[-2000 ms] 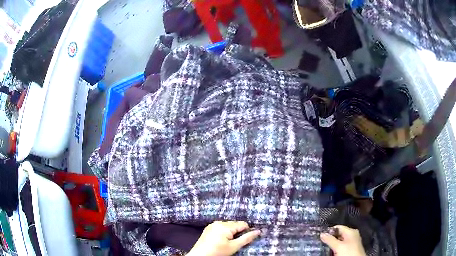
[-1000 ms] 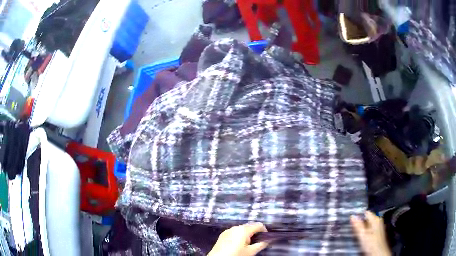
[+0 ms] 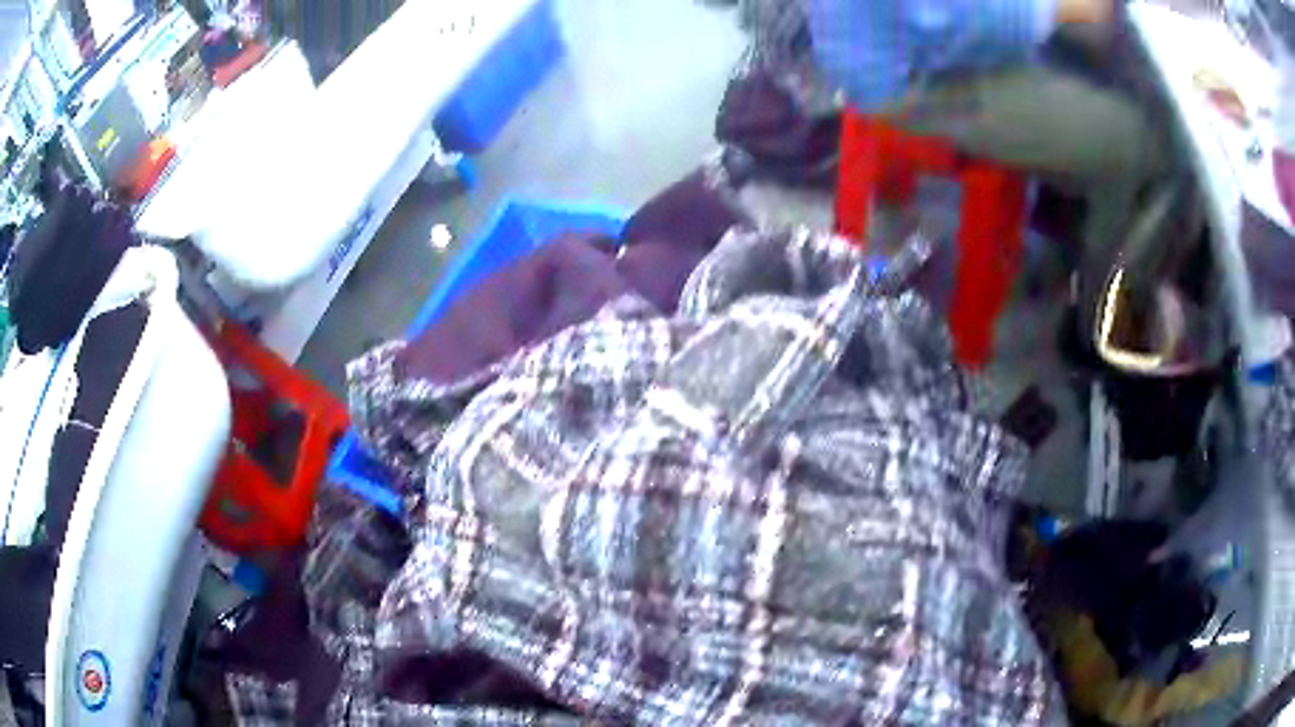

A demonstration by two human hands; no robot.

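Note:
A large grey, white and purple plaid cloth (image 3: 767, 526) lies in a rumpled heap in front of me and fills the lower middle of the view. A dark purple cloth (image 3: 526, 301) shows behind it at the upper left, over a blue crate (image 3: 490, 256). A dark purple part also shows under the plaid at the bottom left. Neither of my hands is in the picture. The view is somewhat blurred.
A red stool (image 3: 980, 263) stands ahead, with a seated person in a blue top (image 3: 923, 43). White machine tables (image 3: 142, 469) and another red stool (image 3: 270, 455) are at left. Dark bundles with tan-yellow strips (image 3: 1136, 696) lie at lower right.
My view has tilted up and turned left, so the cloth sits lower and further right. Both hands, earlier on the cloth's near edge, are out of view. The seated person has come into view.

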